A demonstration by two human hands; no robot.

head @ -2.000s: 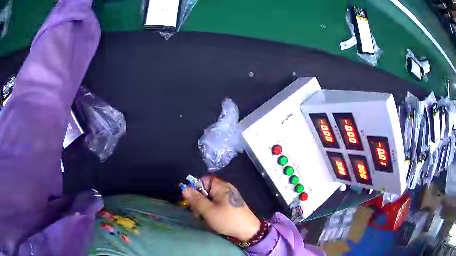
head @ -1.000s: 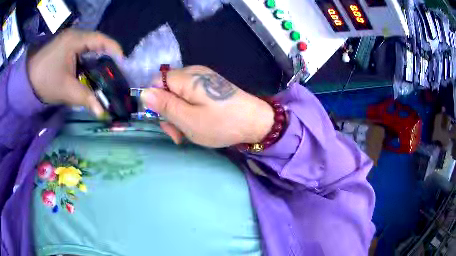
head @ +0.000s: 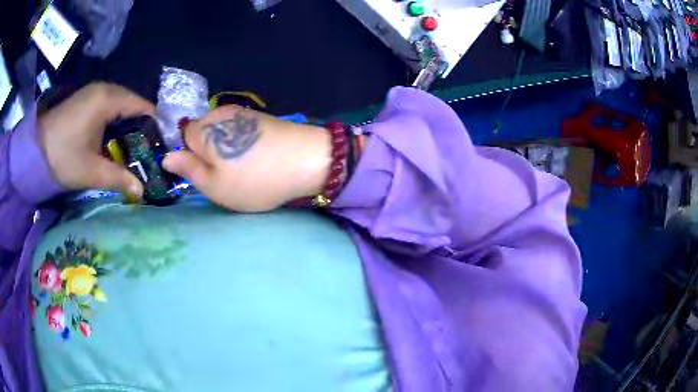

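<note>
My left hand holds a dark device unit with a green circuit board and a small white label, near my lap at the left. A yellow edge shows by my left fingers. My right hand is closed at the unit's right side, its fingertips against the board's edge. Blue shows at those fingertips; the thing they grip is mostly hidden. Yellow and blue wires loop behind my right hand. A crinkled clear bag stands up behind the unit.
The white tester is cut off at the top, with a metallic connector at its corner. Units with white labels lie at the upper left. Bagged units are at the upper right. A red stool stands on the blue floor.
Since one second ago, both hands are still together at the unit and the green board now shows more clearly. The view has shifted, so less of the tester shows. The wires have come into view.
</note>
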